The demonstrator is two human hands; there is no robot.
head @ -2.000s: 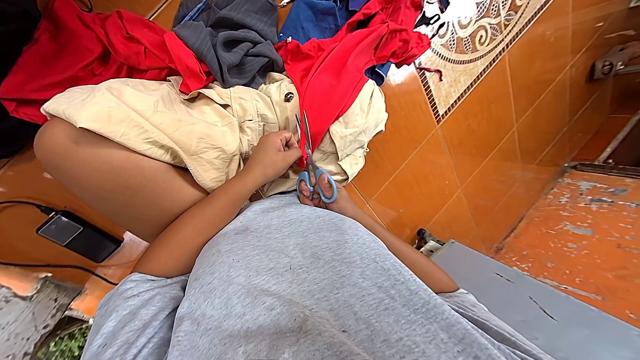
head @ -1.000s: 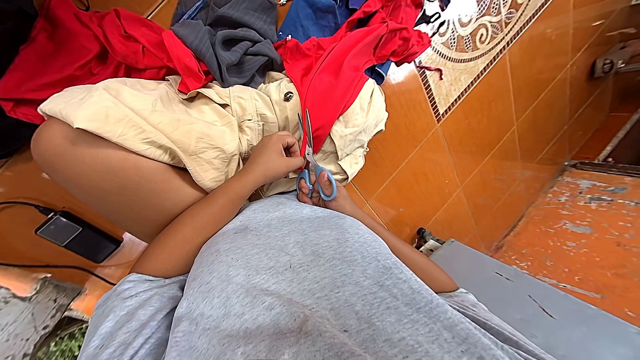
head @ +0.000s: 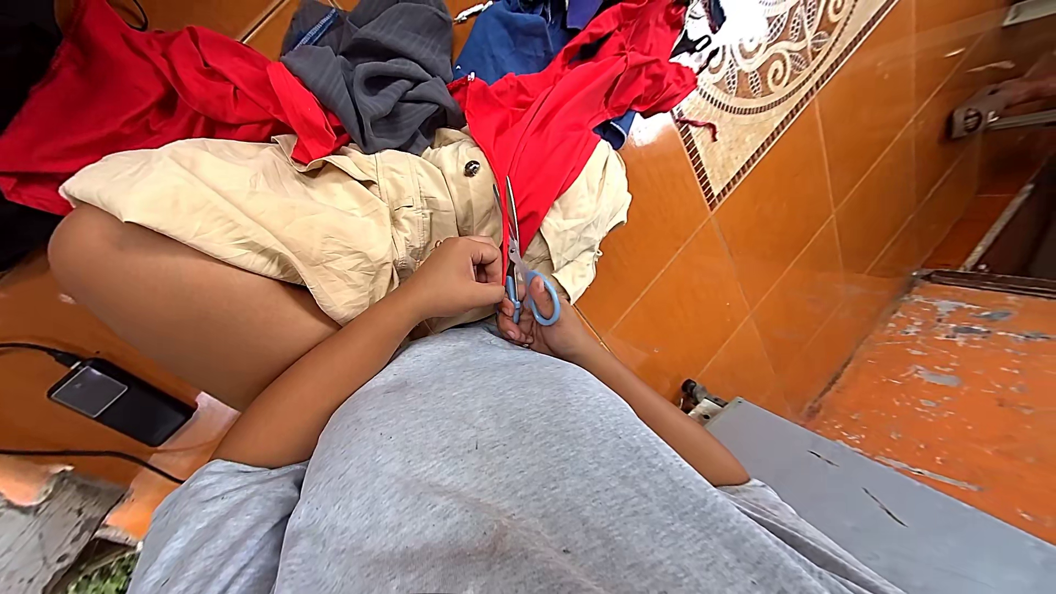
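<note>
My right hand (head: 549, 322) has its fingers in the light blue handles of a pair of scissors (head: 516, 256), whose metal blades point away from me over red fabric. The blades stand slightly apart. Close beside them, on the left, my left hand (head: 462, 276) pinches the narrow near end of the red cloth (head: 536, 132). This cloth lies across my lap over beige shorts (head: 247, 214) with a dark button. What exactly lies between my left fingertips is too small to tell.
More red fabric (head: 181, 91), a dark grey striped garment (head: 388, 74) and blue cloth (head: 507, 41) are heaped beyond my lap. A black power bank or phone (head: 124, 400) with a cable lies at left on orange tiles (head: 668, 289). A grey panel (head: 850, 487) is at lower right.
</note>
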